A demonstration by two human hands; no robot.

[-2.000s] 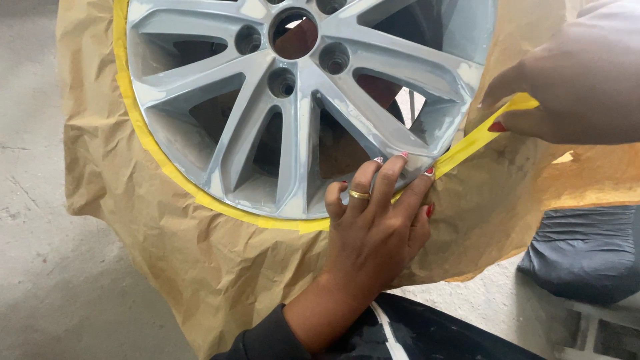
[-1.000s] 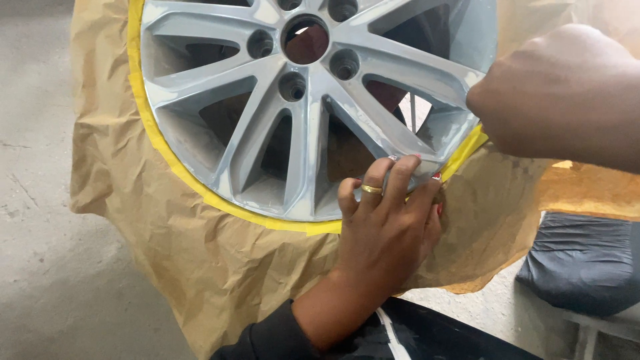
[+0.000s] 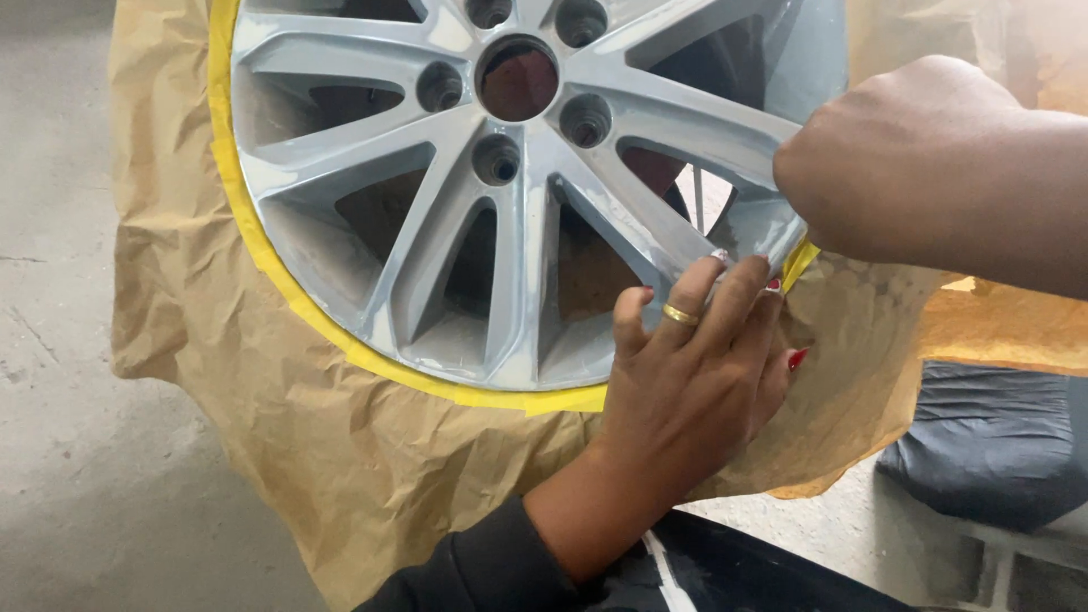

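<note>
A grey alloy wheel rim (image 3: 544, 212) with pale patches lies face up, its edge ringed by yellow masking tape (image 3: 319, 323) over brown masking paper (image 3: 399, 459). My left hand (image 3: 697, 365), with a gold ring and red nails, rests fingertips on the lower right edge of the rim, pressing beside the tape; it appears to hold nothing. At the right edge of the rim is my right hand (image 3: 875, 170), its fingers curled under and hidden. A short piece of yellow tape shows between the two hands. Whether the right hand grips the tape cannot be seen.
Grey concrete floor (image 3: 59, 340) shows at the left. At the right are an orange-brown sheet of paper (image 3: 1011, 327) and a dark, wrinkled covered object (image 3: 994, 442). Dark cloth with a white stripe (image 3: 667, 569) is at the bottom, near my left sleeve.
My right hand has moved in to the rim's edge from farther right, where it held a strip of yellow tape stretched out. My left hand stays at the lower right edge.
</note>
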